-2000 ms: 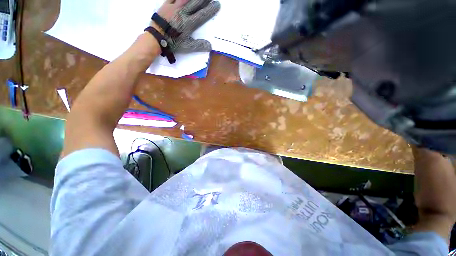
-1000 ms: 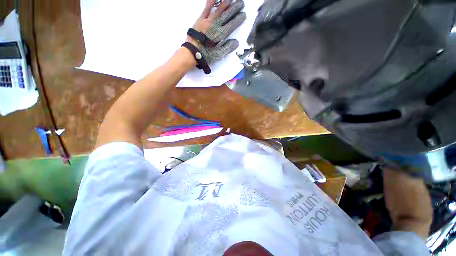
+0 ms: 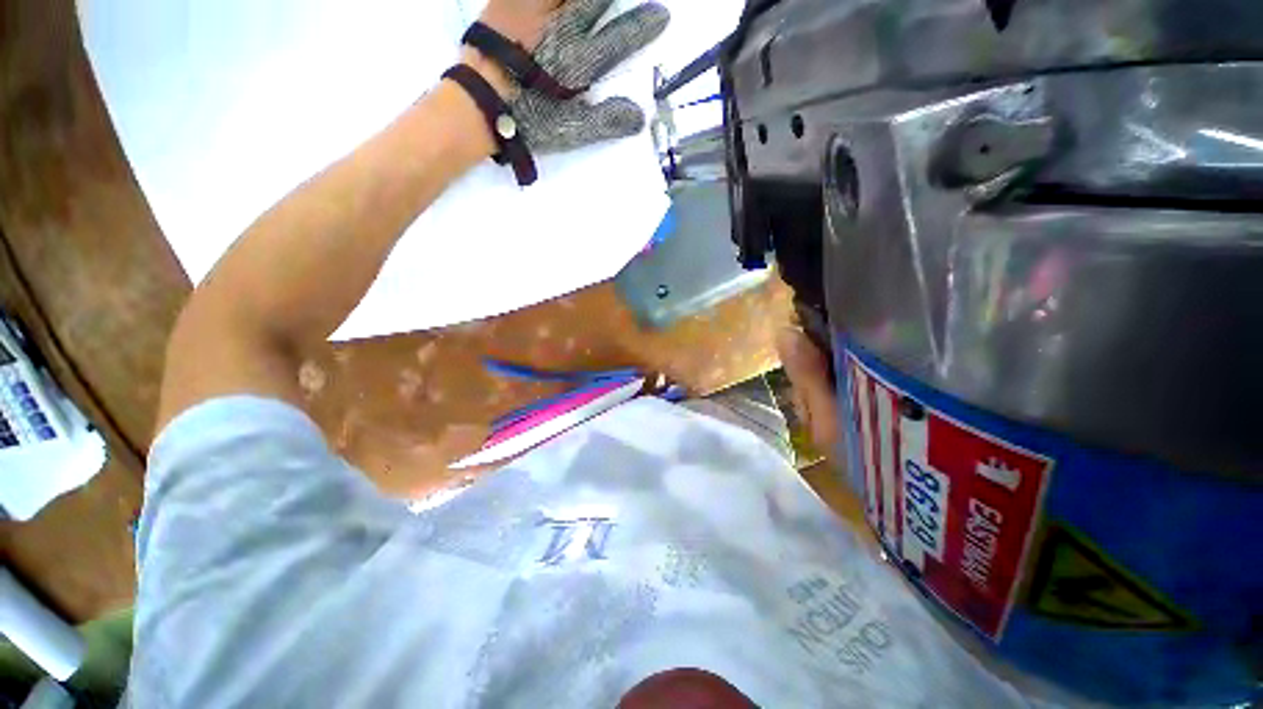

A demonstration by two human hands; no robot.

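My left hand (image 3: 579, 81), in a grey chain-mail glove with dark wrist straps, lies on the white paper marker (image 3: 277, 97) at the top, fingers somewhat apart. The grey cutting machine (image 3: 1011, 263), with a blue band and a red-white Eastman 8629 label, fills the right side. Its silver base plate (image 3: 693, 263) is at the paper's edge, just right of my left hand, with a little blue fabric showing there. A strip of skin, probably my right hand (image 3: 808, 385), shows beside the motor body; the rest is hidden and its grip is not visible.
Pink, blue and white offcuts (image 3: 561, 418) lie near the front edge of the brown wooden table (image 3: 416, 395). A white calculator (image 3: 31, 402) is at the far left, beside a thin dark cable. Green floor shows at the lower left.
The view has turned. The machine looks larger and turned, its blue band and label now showing. My gloved left hand remains on the paper beside the base plate.
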